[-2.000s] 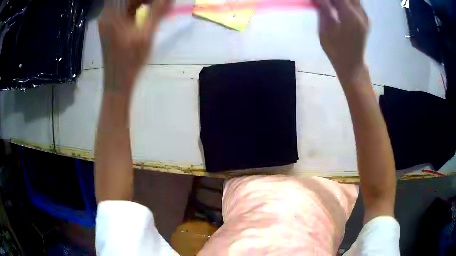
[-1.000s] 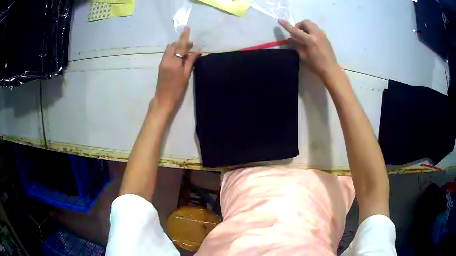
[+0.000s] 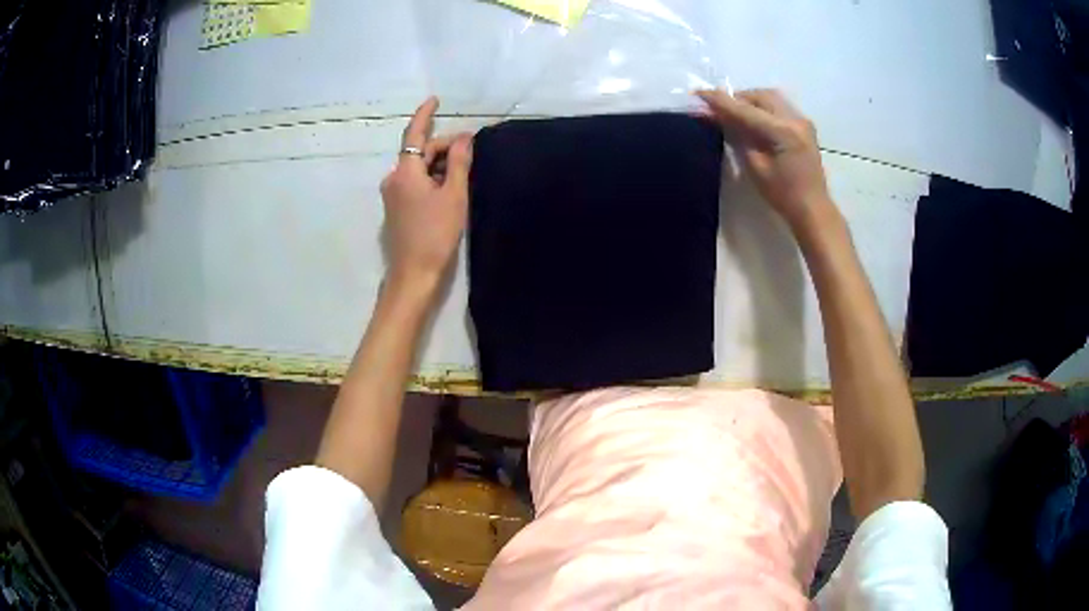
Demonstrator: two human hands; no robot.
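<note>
A folded matt black garment (image 3: pixel 595 253) lies as a neat square on the white table at its front edge. A clear poly bag (image 3: pixel 621 60) lies beyond its far edge and shows as white glints; its red band does not show. My left hand (image 3: pixel 428 203) is at the garment's far left corner, thumb and fingertips at the corner, index finger raised. My right hand (image 3: pixel 770 143) is at the far right corner, fingertips pinching the bag's edge there. Whether the left fingertips hold the bag or the cloth is hard to tell.
Shiny bagged garments (image 3: pixel 74 102) are piled at the far left. Yellow label sheets (image 3: pixel 253 20) lie at the back. An unbagged black garment (image 3: pixel 994 284) lies at the right, with a thin red strip (image 3: pixel 1033 383) at the edge. A blue crate (image 3: pixel 155 442) and a round stool (image 3: pixel 463 529) stand below.
The hands have come back from the far side with the bag to the garment's far corners. The red band, seen earlier between the hands, no longer shows.
</note>
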